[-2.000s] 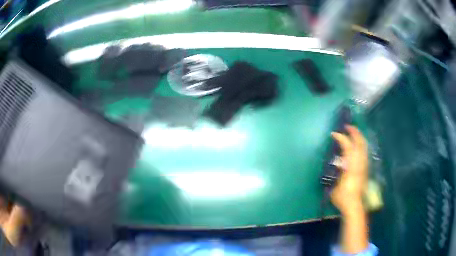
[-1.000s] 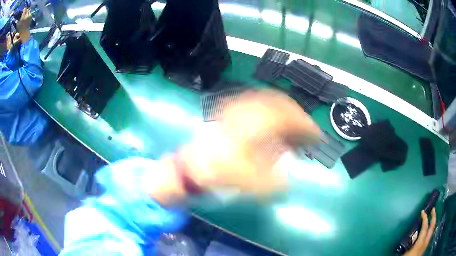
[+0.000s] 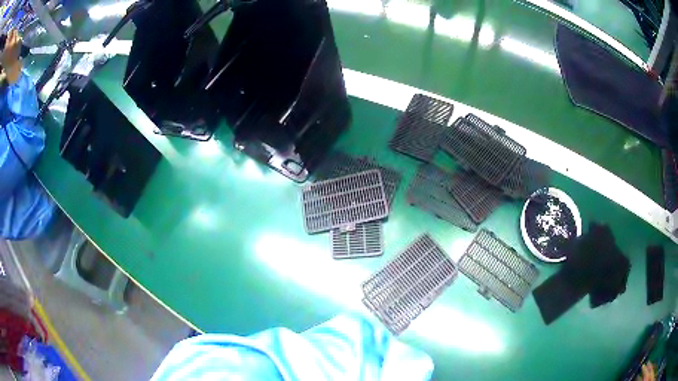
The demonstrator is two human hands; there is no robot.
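Several dark vent grilles lie on the green bench, flat or overlapping. One (image 3: 345, 201) lies on others at the centre; another (image 3: 411, 283) is nearer me. A white-rimmed screw dish (image 3: 551, 225) holds small shiny bits. Matte black sheets (image 3: 587, 271) lie beside it. A blue sleeve (image 3: 297, 357) fills the bottom centre; my left hand is not in view. My right hand (image 3: 649, 373) shows only as fingertips at the bottom right edge, against a black electric screwdriver (image 3: 644, 354); most of the hand is cut off.
Large open black housings (image 3: 279, 82) stand at the back left, with another (image 3: 108, 145) farther left. Another person's blue sleeve (image 3: 21, 164) is at the left edge. A dark mat (image 3: 606, 78) lies on the conveyor beyond. A pale stool (image 3: 89, 275) is below the bench.
My left hand, blurred over the grilles a second ago, has dropped out of the picture, uncovering them. The first frame's large grey-black housing at left is no longer seen there as the view shifted.
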